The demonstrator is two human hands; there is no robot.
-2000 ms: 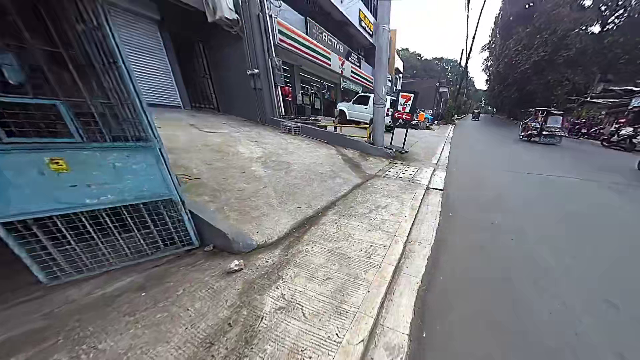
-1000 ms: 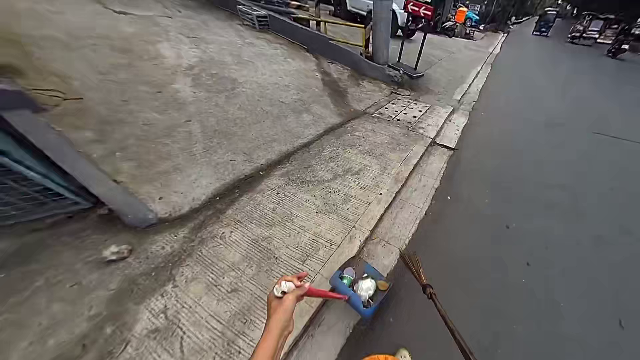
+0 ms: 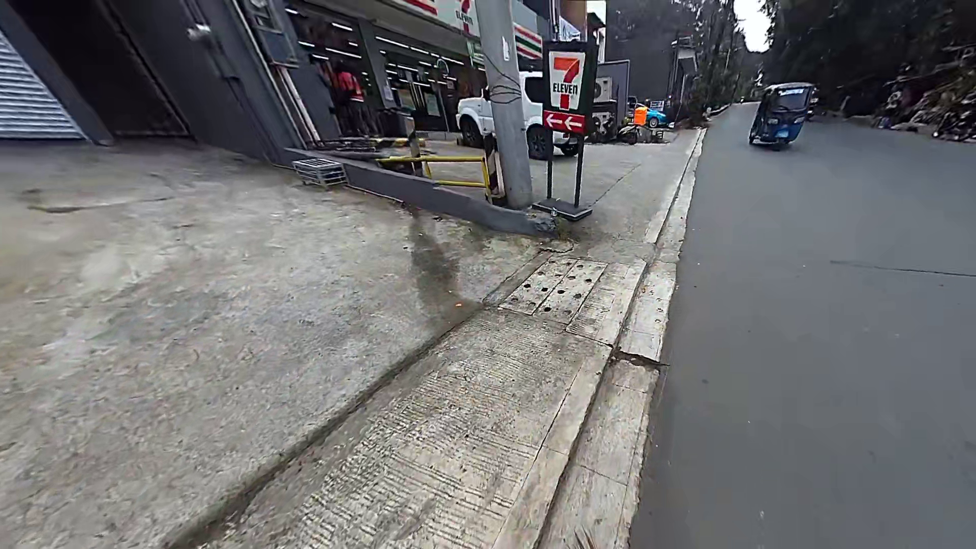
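Note:
Neither my left hand nor my right hand shows in the head view now, so what they hold is hidden. At the bottom edge, thin bristle-like tips (image 3: 584, 540) just enter the view; they may belong to a stick broom. Ahead runs a ribbed concrete sidewalk (image 3: 457, 396) with a concrete curb (image 3: 610, 427) along its right side. Slabs with drain holes (image 3: 555, 288) are set into the walkway farther on.
A blue three-wheeler (image 3: 781, 114) is on the asphalt road (image 3: 808, 343) at the right. A concrete pole (image 3: 505, 107), a sign stand (image 3: 564, 99), a yellow barrier (image 3: 457, 171) and a metal crate (image 3: 319, 172) stand ahead. Behind them is a parked white car (image 3: 473, 118).
The view has tilted up. The hand on a red handle, the blue dustpan-like container with litter and the stick broom, seen one second ago, have left view. The three-wheeler appears closer.

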